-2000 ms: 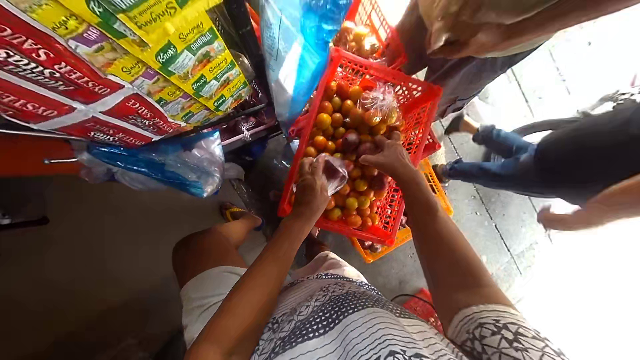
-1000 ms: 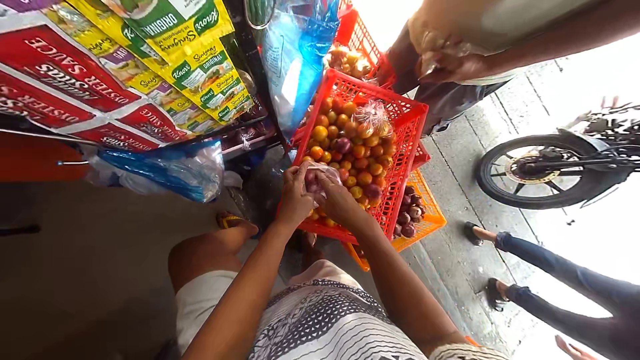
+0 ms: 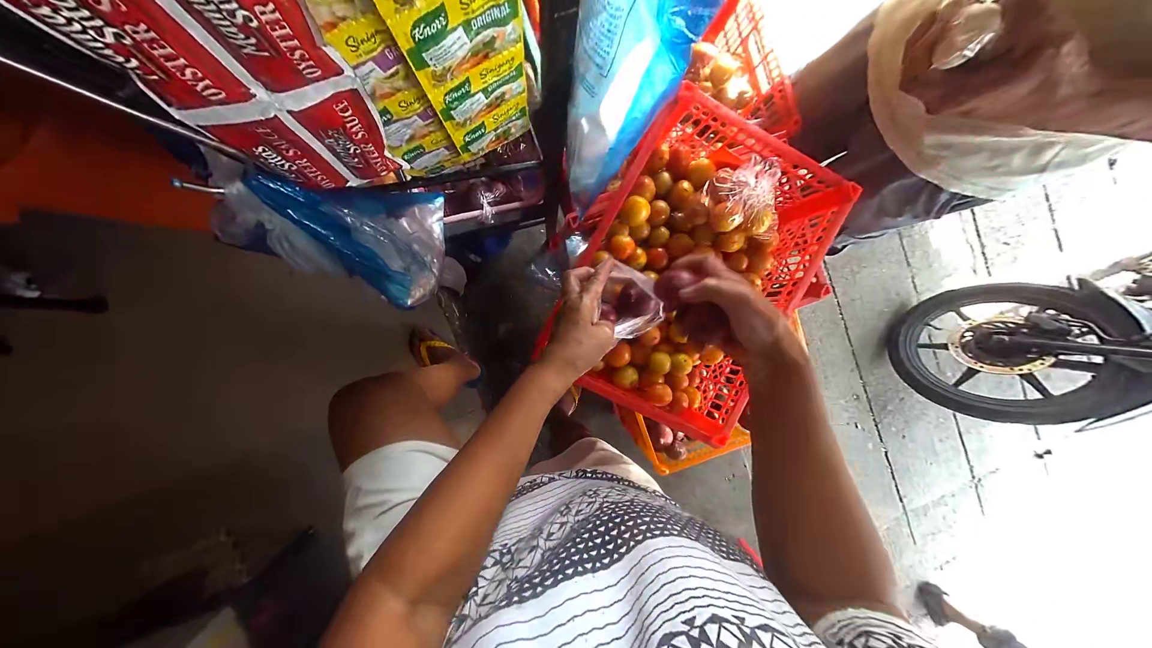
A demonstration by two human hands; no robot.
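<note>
My left hand (image 3: 585,315) grips the edge of a small clear plastic bag (image 3: 641,319) with dark red onions inside. Just right of the bag's mouth, my right hand (image 3: 733,310) holds a dark red onion (image 3: 675,284). Another dark round shape lies under that hand, partly hidden by the fingers. Both hands are over a red plastic crate (image 3: 814,216) filled with orange and yellow tomatoes (image 3: 679,193). A tied clear bag of tomatoes (image 3: 745,200) rests on the loose ones, toward the crate's far side.
An orange crate (image 3: 661,459) with onions stands beneath the red one. Seasoning sachets (image 3: 468,72) and blue plastic bags (image 3: 360,234) hang at left. Another red crate (image 3: 765,81) is beyond. A person (image 3: 990,99) stands at upper right; a motorcycle wheel (image 3: 1017,351) is at right.
My hands were together at the bag one second ago; now my right hand is apart from it, holding an onion. The people walking at right have moved.
</note>
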